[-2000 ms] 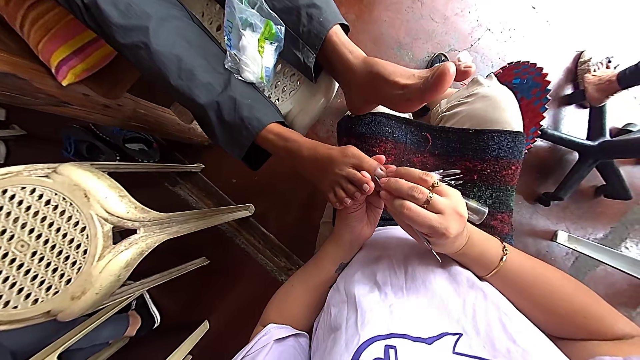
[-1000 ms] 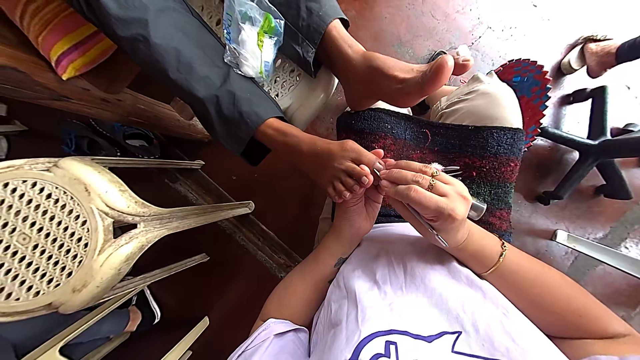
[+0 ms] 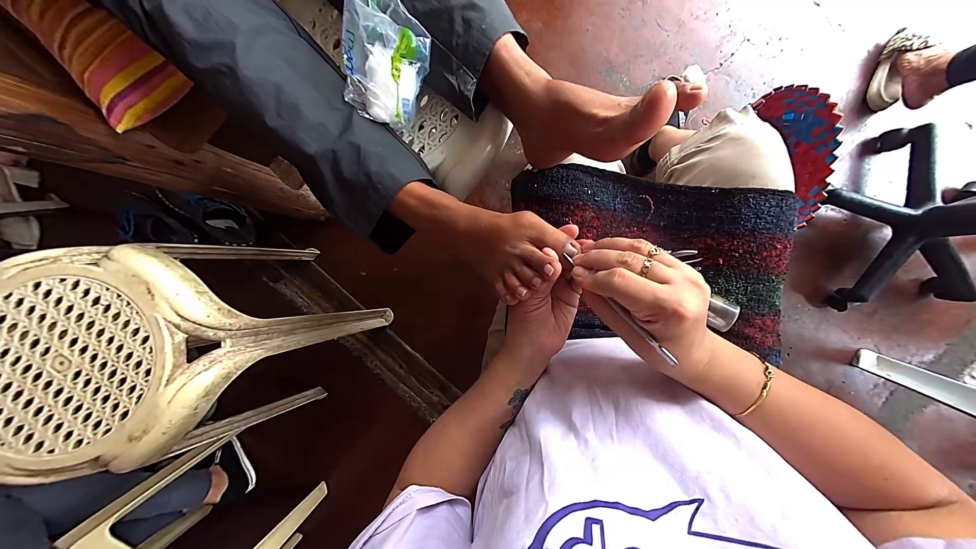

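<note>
My left hand (image 3: 547, 301) holds the toes of another person's bare foot (image 3: 496, 240) from below. In my right hand (image 3: 648, 286) is a slim metal nail tool (image 3: 644, 333); its tip meets the big toenail and its other end points down toward my wrist. A striped dark towel (image 3: 656, 206) covers my lap. On it, partly behind my right hand, lie a metal cylinder (image 3: 723, 313) and several thin metal tools (image 3: 686, 255). The person's other bare foot (image 3: 587, 114) rests above the towel's far edge.
A clear plastic bag (image 3: 385, 72) with white contents lies by the person's trouser leg. Plastic chairs (image 3: 76, 366) stand at left beside a wooden bench (image 3: 152, 164). At right are a black wheeled chair base (image 3: 919, 213), a red and blue round mat (image 3: 808, 145) and another person's foot (image 3: 919, 76).
The metal tool has swung in my right hand since the oldest frame and shows more of its length. The foot at far right has shifted. My left hand still holds the toes.
</note>
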